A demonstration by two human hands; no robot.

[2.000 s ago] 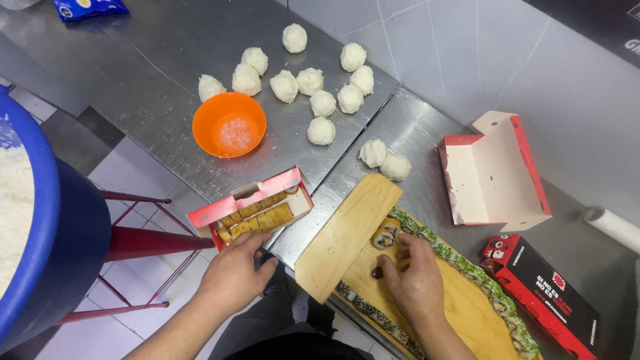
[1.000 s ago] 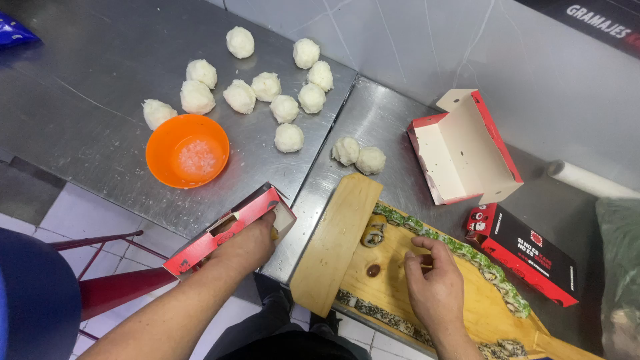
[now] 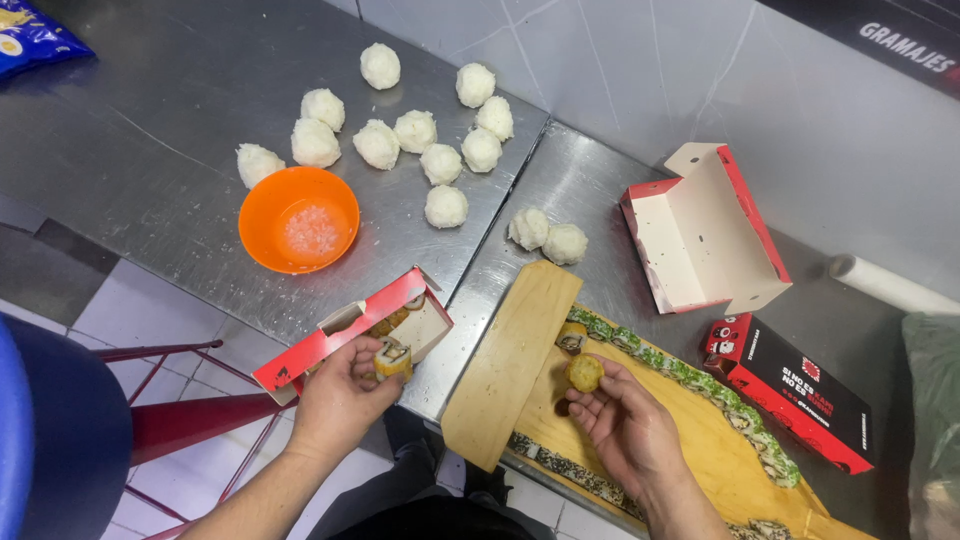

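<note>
My left hand (image 3: 349, 394) pinches a golden-coated sushi piece (image 3: 393, 359) at the near edge of an open red cardboard box (image 3: 352, 313), which holds more fried pieces. My right hand (image 3: 626, 420) grips another golden sushi piece (image 3: 584, 373) between thumb and fingers, above a wooden board (image 3: 712, 442). One golden piece (image 3: 572, 336) lies at the board's far left corner. A row of green-topped sushi pieces (image 3: 675, 371) runs along the board's far edge, and a row of seed-coated sushi pieces (image 3: 574, 472) along its near edge. A flat wooden plank (image 3: 514, 360) lies across its left end.
Rice balls (image 3: 446, 206) and an orange bowl (image 3: 300, 221) stand on the steel counter (image 3: 187, 97). An open empty box (image 3: 705, 229) and a closed black-and-red box (image 3: 795, 394) are at the right. A blue tub (image 3: 64, 435) stands at the lower left.
My left hand has come out of the red box with a sushi piece in its fingers. My right hand, one second ago over the board without a visible piece, now holds one.
</note>
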